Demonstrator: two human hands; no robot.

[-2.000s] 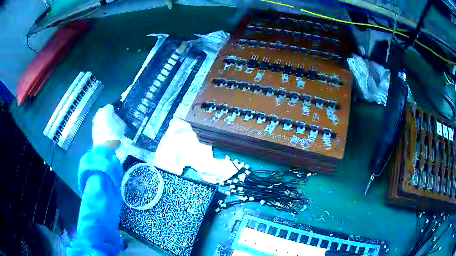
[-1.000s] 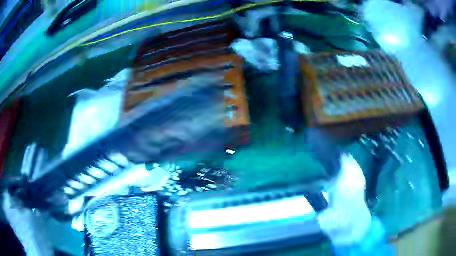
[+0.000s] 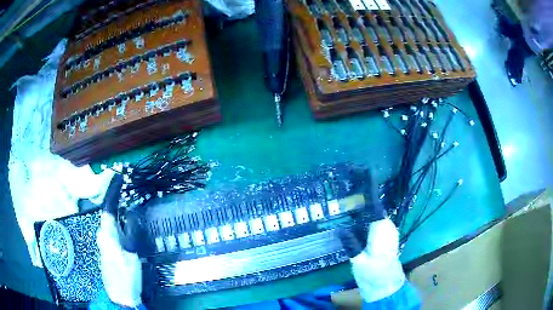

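A long dark assembly jig plate (image 3: 273, 197) with comb-like slots and a row of white pads (image 3: 271, 223) lies across the front, tilted slightly up to the right. My left hand (image 3: 118, 257), in a white glove with dark fingers, holds its left end. My right hand (image 3: 377, 254), gloved the same way, holds its right end. The bright silver heat sink (image 3: 242, 259) shows just below the pads, nearer to me. Whether the plate rests on the parts beneath it cannot be told.
Brown component boards (image 3: 136, 121) stand at back left and more boards (image 3: 388, 85) at back right. An electric screwdriver (image 3: 276, 54) hangs between them. Wire bunches (image 3: 170, 172) lie at left and right. The screw tray (image 3: 85, 260) is left; a cardboard box (image 3: 455, 266) is lower right.
The dark plate with white pads has come from the far left, over the boards, to the front. My right hand has moved onto its right end. The view has turned right.
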